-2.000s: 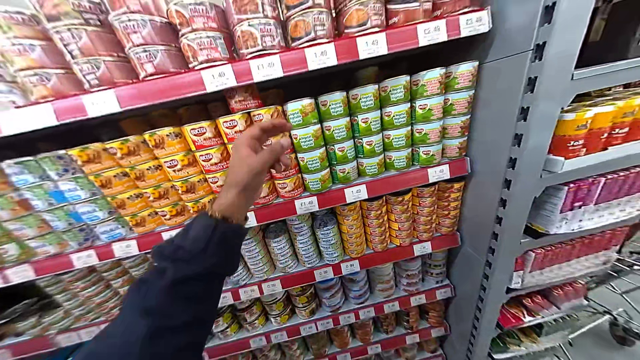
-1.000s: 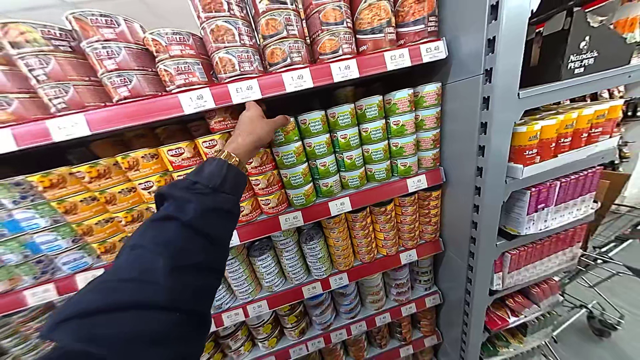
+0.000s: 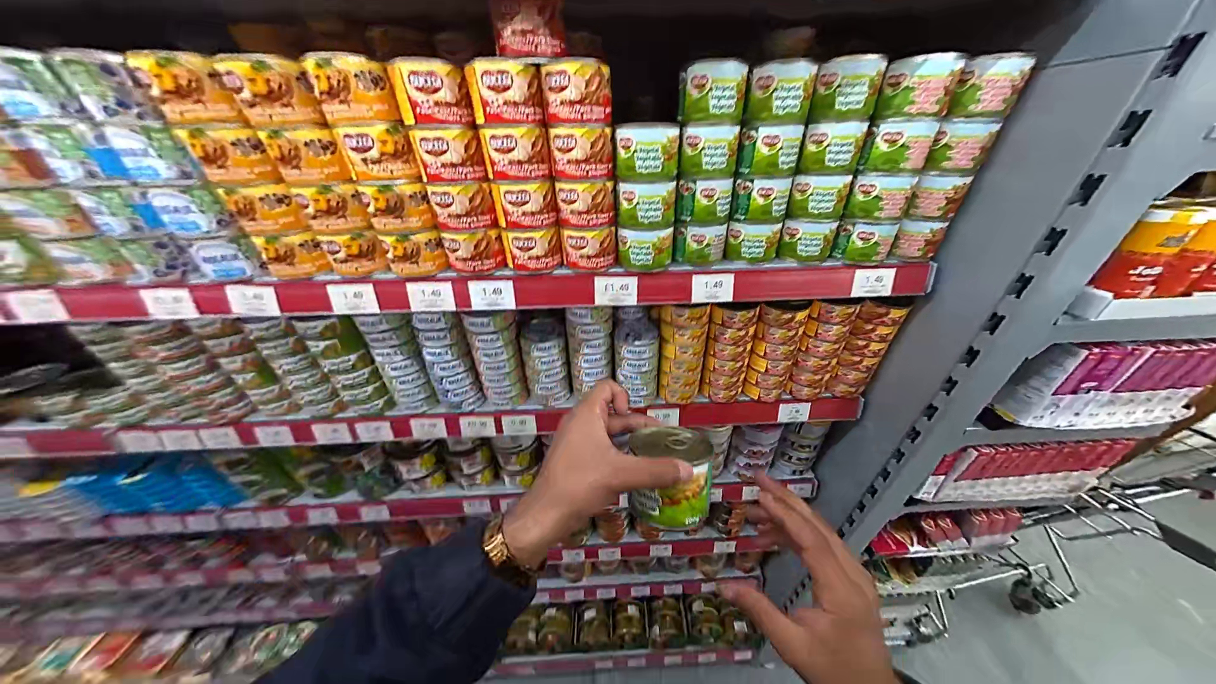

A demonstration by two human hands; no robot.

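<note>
My left hand (image 3: 591, 467), with a gold watch at the wrist, grips a green tin can (image 3: 673, 480) by its side, thumb across the label. The can is upright with its metal lid facing up. To its right, my right hand (image 3: 807, 579) is spread, fingers apart, holding nothing and not touching the can. Behind and above, green cans (image 3: 769, 150) of the same look stand stacked on the upper shelf, the leftmost stack lower than the ones beside it. Red and yellow cans (image 3: 510, 150) stand left of them.
Red shelf edges with price labels (image 3: 617, 287) run across. Small round tins (image 3: 731, 351) fill the shelf below, jars (image 3: 627, 622) a low one. At right are a grey metal upright (image 3: 988, 285), boxed packets (image 3: 1092, 385) and a shopping trolley (image 3: 1040, 579) on the floor.
My left hand was among the cans on the shelf; it has come back and down with a green can in it. My right hand has come into view. The view has shifted.
</note>
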